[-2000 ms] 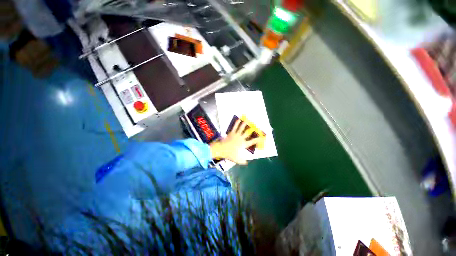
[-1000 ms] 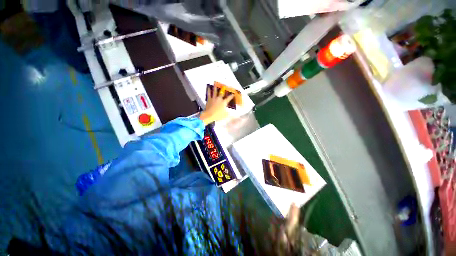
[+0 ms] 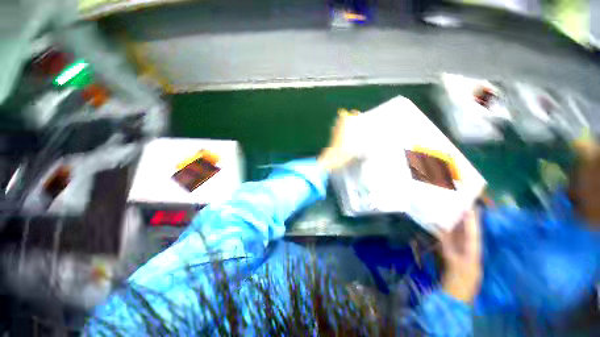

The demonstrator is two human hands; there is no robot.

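A white retail box (image 3: 388, 141) with a brown-and-orange picture lies tilted over a stack with several white edges, partly in shiny clear film. My left hand (image 3: 340, 141) is at the left edge of the box and stack, with an orange fingertip on top. My right hand (image 3: 462, 247) grips the box's near right corner. Another retail box (image 3: 148, 174) lies on the digital scale, whose display (image 3: 169, 217) glows red and blurred. Its plate is hidden.
A dark conveyor belt (image 3: 105, 207) carries another box (image 3: 43, 178) at the left. The stack light (image 3: 72, 74) glows green. More white boxes (image 3: 460, 108) lie on the green bench (image 3: 263, 118). A person in blue (image 3: 546, 257) is close at the right.
The view has swung to the right. My left hand has left the box by the conveyor and come to the stack. A box now covers the scale plate. My right hand has come fully into view.
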